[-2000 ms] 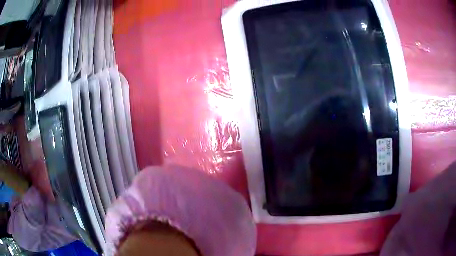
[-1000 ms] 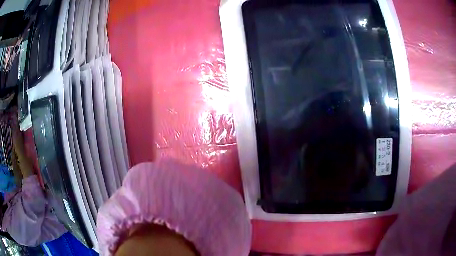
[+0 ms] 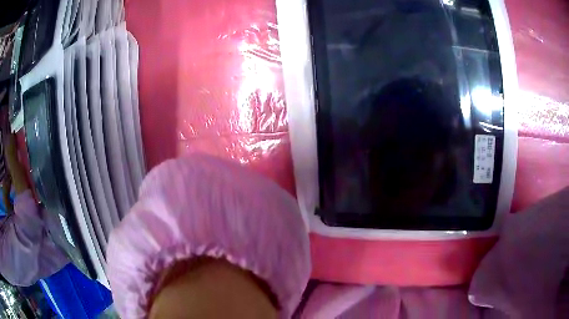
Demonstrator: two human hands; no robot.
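Note:
A glossy black tablet panel (image 3: pixel 399 143) lies flat on a white sheet (image 3: pixel 301 143) that shows as a border around it. A small printed white label (image 3: pixel 483 159) is near its lower right side. Lamp reflections cross the panel. My left sleeve and bare wrist show at the bottom left of centre; my left hand is cut off below the picture. Only my right sleeve shows at the lower right; my right hand is not in view. No hand is seen touching the panel.
Stacks of white-edged sheets (image 3: pixel 103 124) stand at the left, with a black panel (image 3: pixel 47 149) on the nearer one. Another person's arm and pink sleeve (image 3: pixel 28 240) are at the far left, beside a blue bin (image 3: pixel 75 293). Shiny pink-red film (image 3: pixel 218 93) covers the bench.
The panel, bench and stacks sit higher in the picture. My left sleeve is higher too, with more wrist showing. Pink smock cloth now shows below the bench edge.

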